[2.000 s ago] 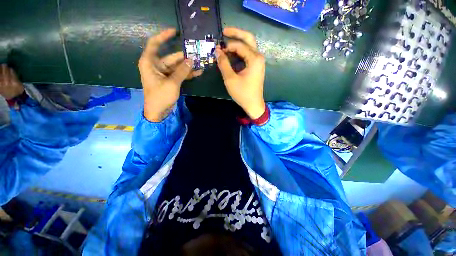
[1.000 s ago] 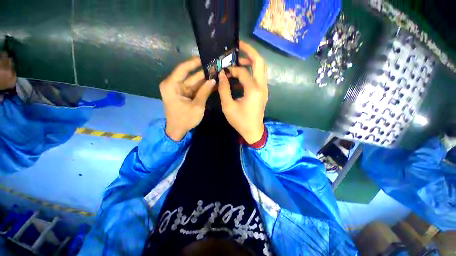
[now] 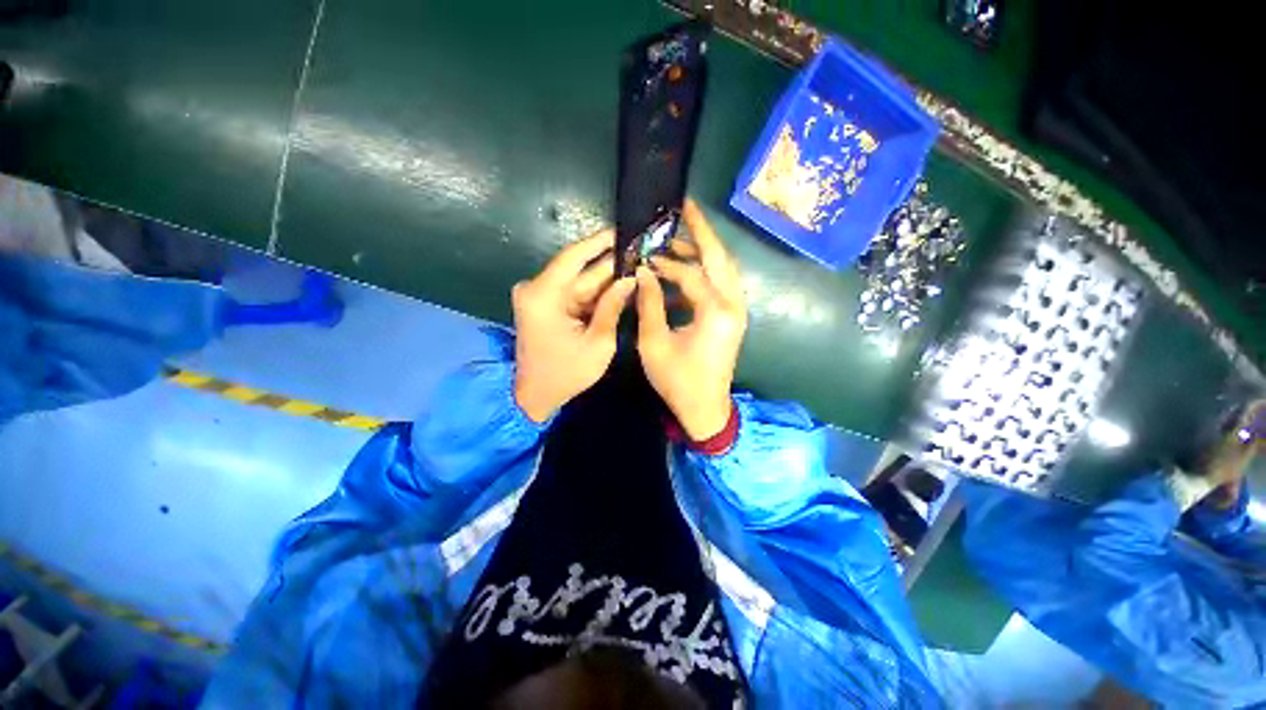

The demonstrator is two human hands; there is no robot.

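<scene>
A black phone body (image 3: 658, 139) stands out away from me over the green bench, its near end between my hands. Small orange bits show on its face. A bit of the circuit board (image 3: 653, 243) shows at the near end; the rest is hidden by fingers. My left hand (image 3: 567, 322) grips the near end's left side, thumb at the bottom edge. My right hand (image 3: 690, 316), with a red wristband, grips the right side, its thumb beside the left thumb. Whether a small part is under the fingertips cannot be seen.
Right of the phone are a blue bin (image 3: 837, 153) with yellowish and white pieces, a pile of small parts (image 3: 912, 264) and a white tray (image 3: 1034, 364) of dark curved parts. A worn bench edge runs behind them. A person in a blue smock (image 3: 1111, 562) is at the right.
The view has swung, so bin, pile and tray sit lower and further left. The phone body looks narrower and more tilted, and its board end is more covered. Both hands have stayed on it.
</scene>
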